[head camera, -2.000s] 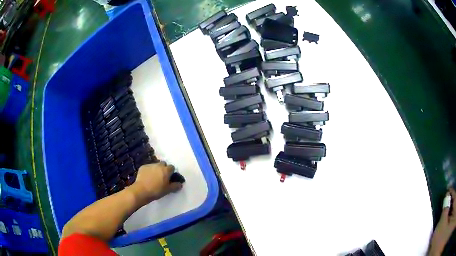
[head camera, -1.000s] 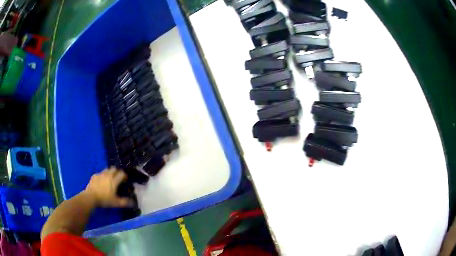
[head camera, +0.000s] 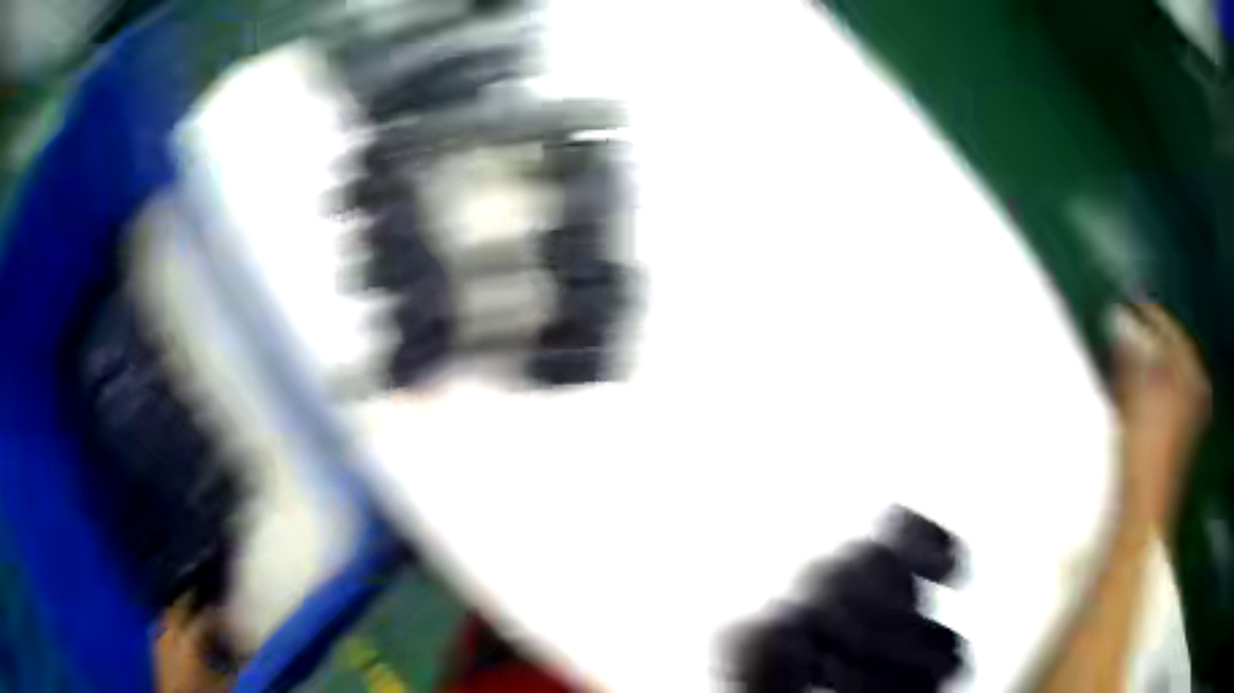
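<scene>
The frame is strongly blurred. My left hand (head camera: 187, 647) is at the bottom left, low in the blue tub (head camera: 38, 447), partly cut off by the lower edge; whether it holds a shell cannot be told. Dark housing shells (head camera: 142, 447) lie packed in the tub. My right hand (head camera: 1150, 355) is at the right rim of the white sheet (head camera: 812, 339), by the green belt, with a white band on a finger; its fingers are too blurred to read. Two rows of black shells (head camera: 585, 257) stand at the upper left of the sheet.
A heap of black shells (head camera: 853, 616) lies at the sheet's lower right, near my right forearm. The green belt (head camera: 947, 122) runs along the far right side. The tub's blue rim borders the sheet on the left. Something dark red (head camera: 508, 663) is at the bottom, below the sheet's edge.
The view has swung right, so the tub and rows sit further left. More of my right hand and forearm and of the lower shell heap shows. My left hand is now near the bottom edge.
</scene>
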